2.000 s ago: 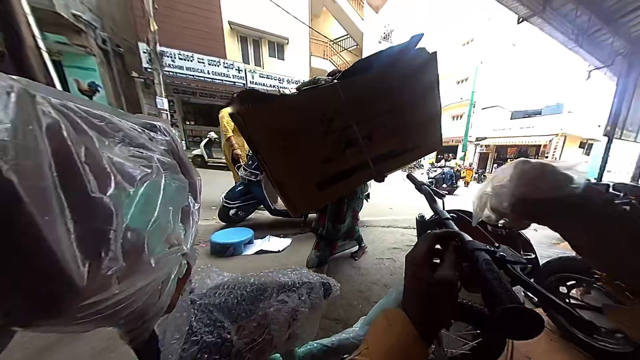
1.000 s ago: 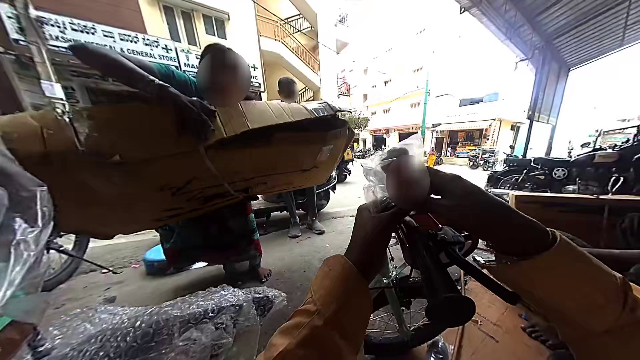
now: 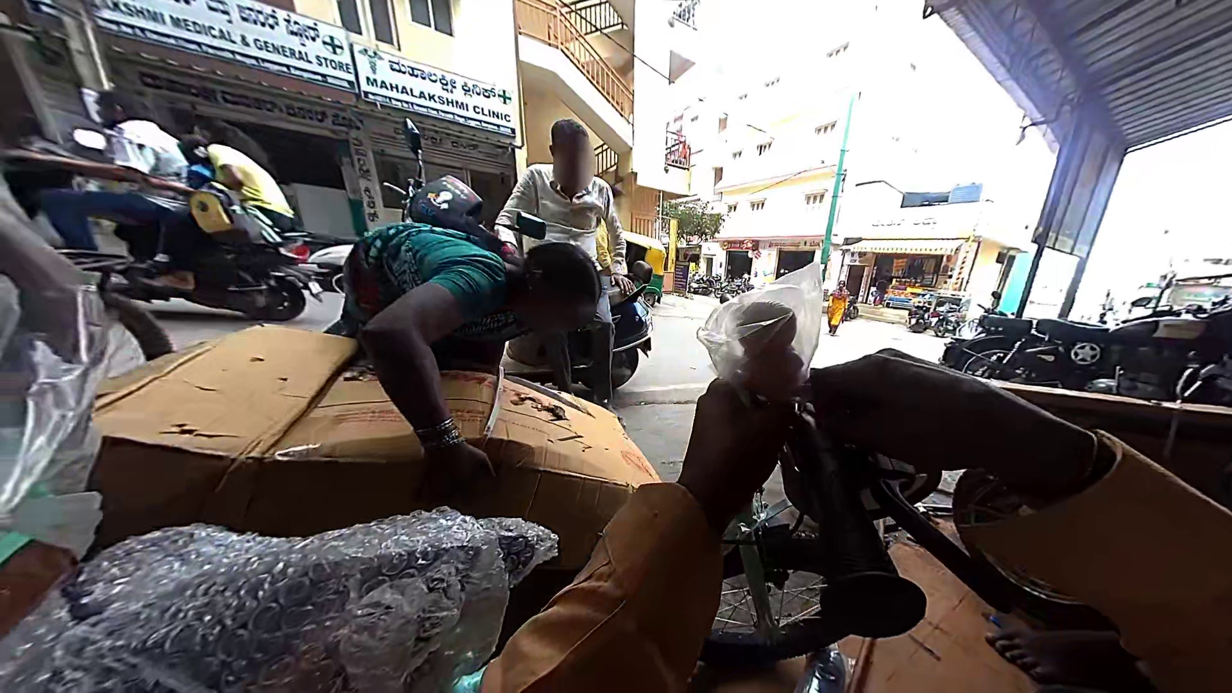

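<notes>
Both of my hands meet at a clear plastic bag (image 3: 807,298) with a rounded, blurred thing inside, just above a black handlebar grip (image 3: 847,568). My left hand (image 3: 736,443) closes around the lower part of the bag. My right hand (image 3: 847,395) presses in from the right with bent fingers; whether it pinches the bag or the thing inside, I cannot tell. Below them stands a spoked wheel (image 3: 770,602), partly hidden by my left sleeve and the grip. Bubble-wrapped goods (image 3: 279,597) lie at the lower left.
A co-worker leans over a large cardboard box (image 3: 231,385) with one hand on its side. Behind, another person stands by a scooter (image 3: 630,332). Riders on a motorcycle (image 3: 231,260) are on the road at left. Parked motorcycles (image 3: 1088,346) stand right; a bare foot (image 3: 1059,654) rests on cardboard.
The large cardboard box, held up by the co-worker before, is now lower, and the co-worker bends over it. My left hand has left the handlebar grip it was on and joined my right at the bag.
</notes>
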